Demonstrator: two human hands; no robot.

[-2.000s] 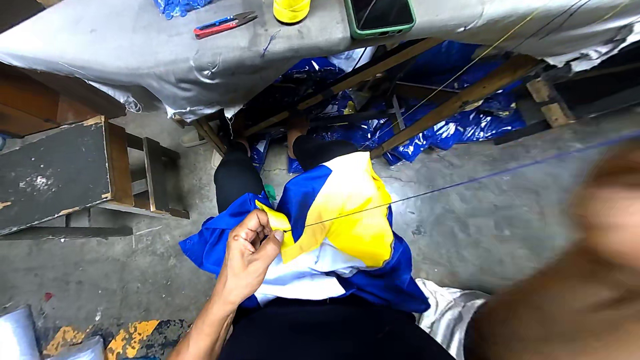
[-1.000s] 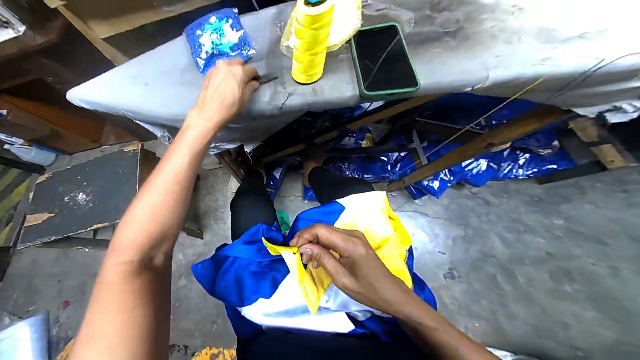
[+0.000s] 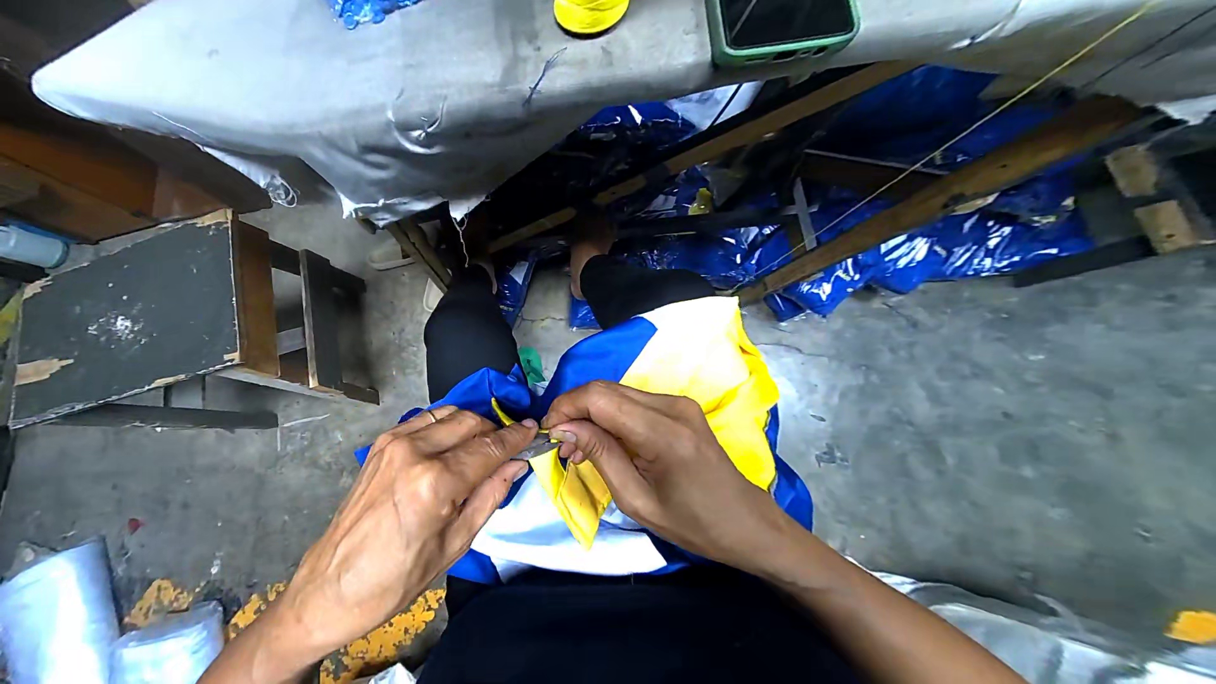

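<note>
Blue, white and yellow fabric [image 3: 703, 370] lies across my lap. Over it, my left hand [image 3: 418, 484] holds a small metal blade [image 3: 534, 450], likely thread snips, whose handles the fingers hide. The blade's tip meets the edge of the cloth. My right hand [image 3: 646, 456] pinches the yellow edge of the fabric between thumb and fingertips, touching the left fingertips. A yellow flap hangs down just below this pinch.
Ahead stands a cloth-covered table [image 3: 285, 85] with a yellow thread spool [image 3: 589, 13], a phone in a green case [image 3: 784, 28] and a blue packet [image 3: 366, 8]. Wooden braces [image 3: 950, 199] and blue plastic-wrapped bundles [image 3: 912, 252] are beneath. A dark wooden bench [image 3: 133, 323] stands left, plastic packs [image 3: 62, 608] lower left.
My left hand has come back from the tabletop to the cloth and now holds a blade. The red-handled snips seen on the table two seconds ago no longer show there. My right hand still pinches the fabric.
</note>
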